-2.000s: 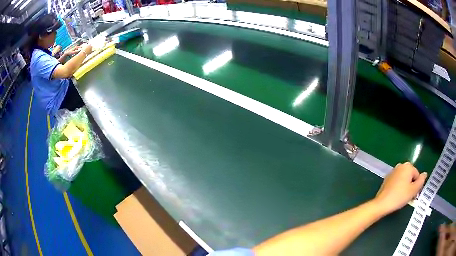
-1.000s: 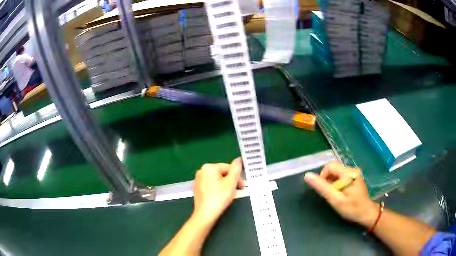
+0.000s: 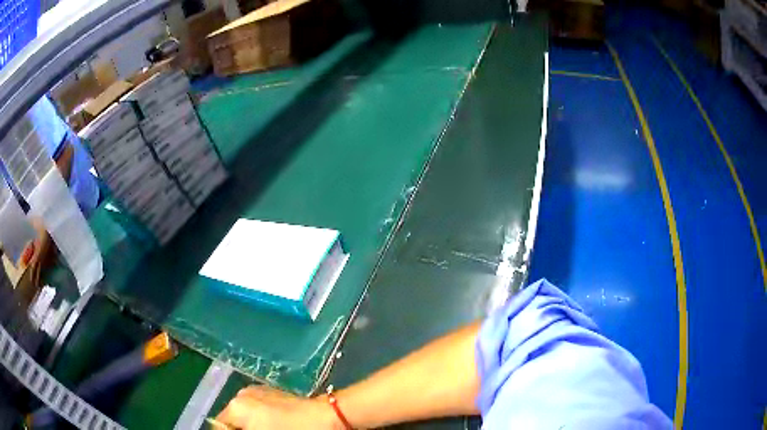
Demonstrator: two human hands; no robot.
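Note:
A product box (image 3: 273, 260) with a white top and teal sides lies flat on the worn green mat (image 3: 336, 159), near its close corner. My right hand (image 3: 273, 410) is at the bottom edge, below the box and apart from it, partly cut off. Its fingertips are hardly visible, with a small yellowish thing at them. The label strip (image 3: 52, 386) with black barcodes runs across the lower left corner. My left hand is out of the picture.
Stacked boxes (image 3: 156, 159) stand at the mat's left. A dark roller with an orange end (image 3: 158, 348) lies at lower left. White label sheets (image 3: 71, 231) hang at the left. Another person's blue sleeve (image 3: 71, 164) shows behind. Brown cartons (image 3: 261, 40) stand at the back.
The view has swung right, so the box and stack now appear further left. My left hand has left the picture. My right hand is now lower and mostly at the bottom edge.

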